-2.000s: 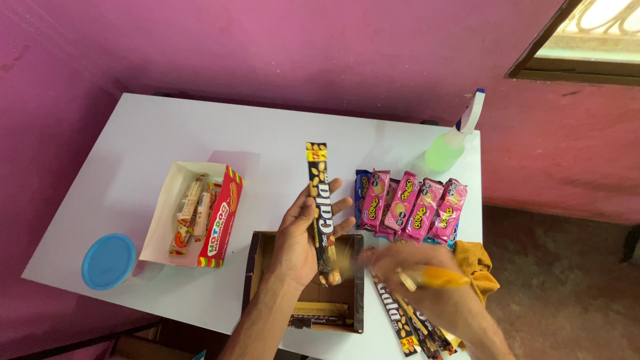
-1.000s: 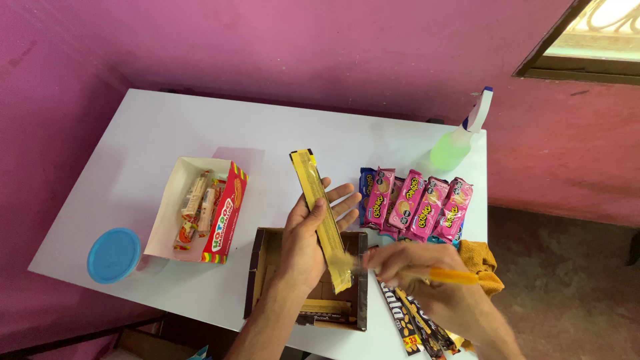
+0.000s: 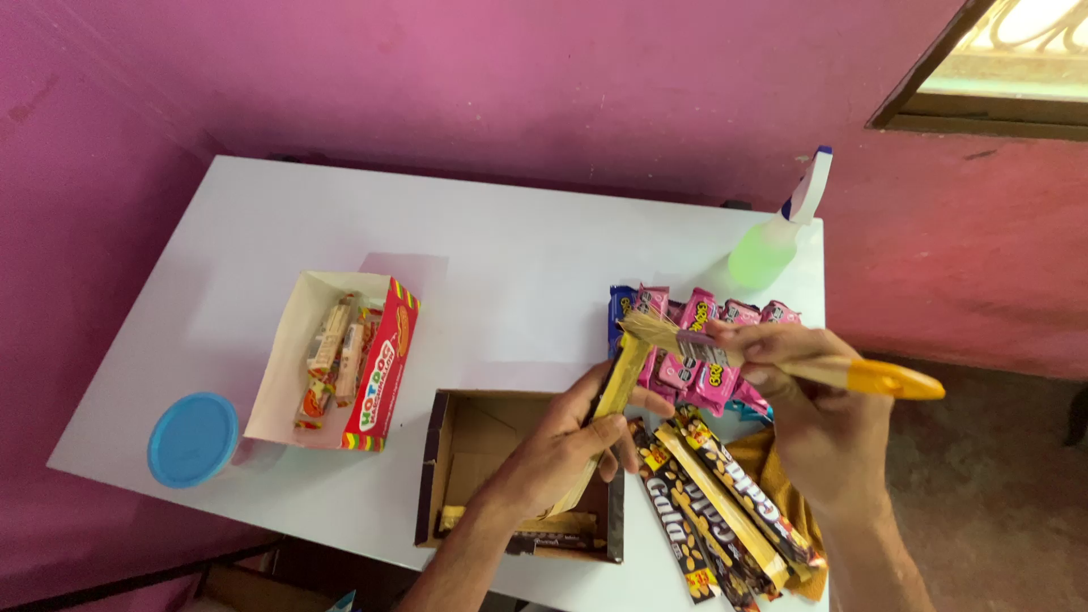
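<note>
My left hand (image 3: 578, 433) holds a wrapped chocolate bar (image 3: 619, 378) tilted above the cardboard box, its gold back showing. In my right hand (image 3: 807, 399) is a paintbrush (image 3: 884, 378) with an orange-tipped handle; its bristles touch the bar's upper end. The open cardboard box (image 3: 432, 476) below has a few bars lying along its near side. Several black and gold wrapped chocolate bars (image 3: 680, 544) lie right of the box, one with its gold back up. Pink wrapped snack packets (image 3: 701, 310) are grouped behind them, partly hidden by my right hand and the brush.
A red and white box (image 3: 280, 365) with wrapped sweets stands at the left, near a blue-lidded tub (image 3: 193, 439). A spray bottle with green liquid (image 3: 765, 253) stands at the table's back right corner. A mustard cloth (image 3: 761, 450) lies under the bars at the right edge.
The bar in my left hand first showed its printed front, then its gold back. It has since tilted the other way, and the brush has moved from its lower end to its upper end.
</note>
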